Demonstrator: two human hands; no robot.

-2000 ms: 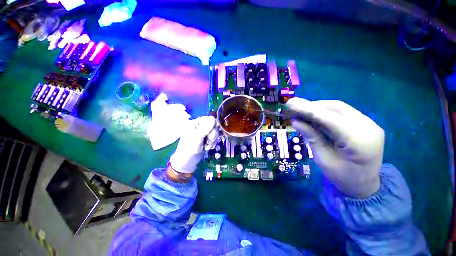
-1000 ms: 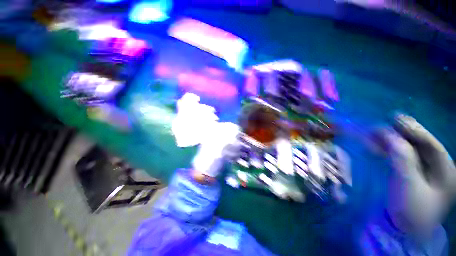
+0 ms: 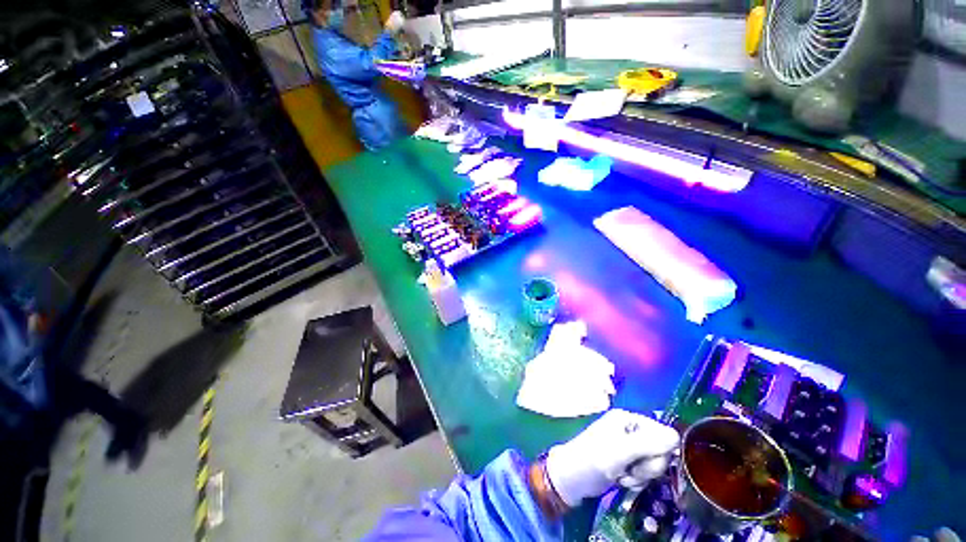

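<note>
My left hand (image 3: 612,461), in a white glove, grips the handle of a silver metal mug (image 3: 733,471). The mug holds amber-brown liquid and is above a green circuit board (image 3: 816,413), hiding part of it. A thin dark stick runs from the mug towards the lower right. Only a small bit of my right hand (image 3: 937,536) shows at the bottom right edge; its grip cannot be seen. A white crumpled cloth (image 3: 569,373) and a small greenish-blue jar (image 3: 540,302) stand left of the mug.
A second board (image 3: 466,231) and an oblong wrapped pad (image 3: 667,259) lie farther back. A lamp tube (image 3: 636,150) runs along the bench back, below a fan (image 3: 826,48). A black stool (image 3: 344,365) and rack (image 3: 201,201) stand left. A person in blue is at the bench's far end.
The view has swung left and up, so the scene sits lower right. My right hand, earlier over the board by the mug, is now nearly out of view. My left hand still holds the mug.
</note>
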